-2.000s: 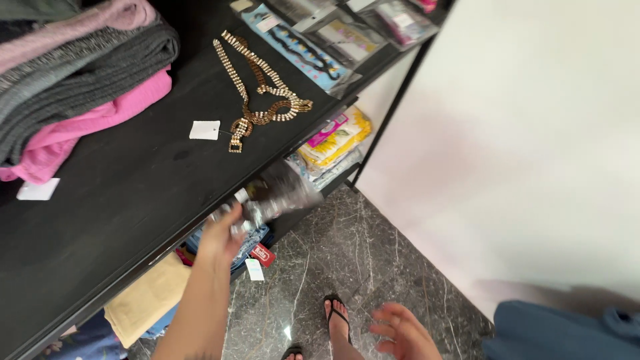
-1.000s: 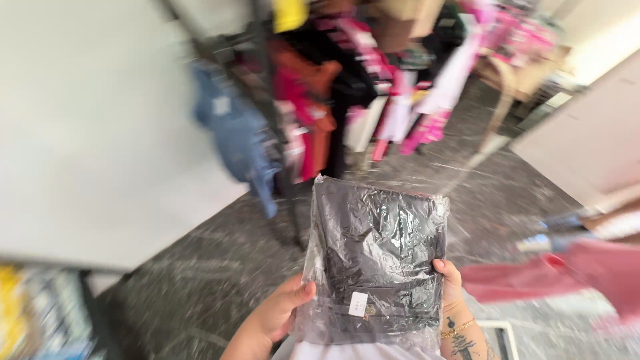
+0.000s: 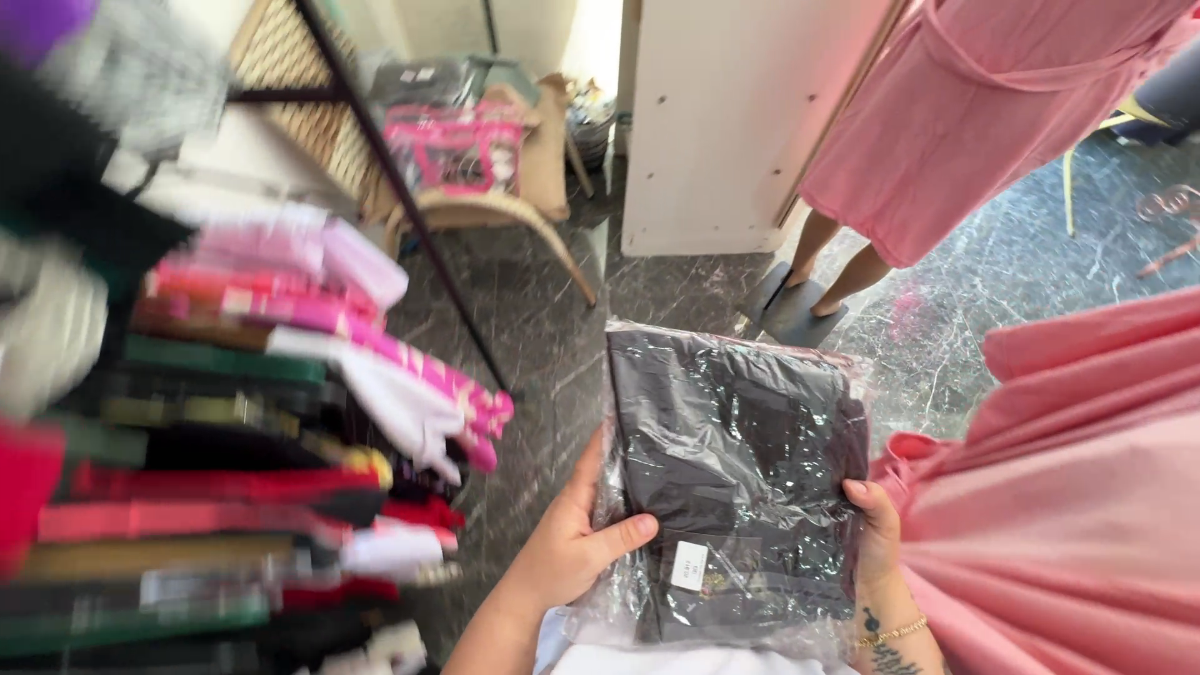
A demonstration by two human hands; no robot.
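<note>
Near the bottom middle of the head view is a folded dark garment in a clear plastic bag (image 3: 750, 450), with a small white sticker that bears writing. My left hand (image 3: 586, 539) grips its left edge, the thumb lying on top. On the opposite edge my right hand (image 3: 874, 530) has hold of it, thumb on the front and fingers hidden beneath. A thin bracelet circles the right wrist.
Hanging clothes (image 3: 281, 469) fill the left side, beside a dark metal rack post (image 3: 403, 197). Behind it stands a rattan chair (image 3: 506, 211) with a pink clear bag. A white panel (image 3: 731, 122) is at centre back. A person in a pink dress (image 3: 975, 122) stands right; pink fabric (image 3: 1078, 487) hangs nearer.
Two seconds ago my left hand alone held a plastic-wrapped item by the black shelf; now both hands hold the bagged garment. The view has swung from the shelf to the racks and the person.
</note>
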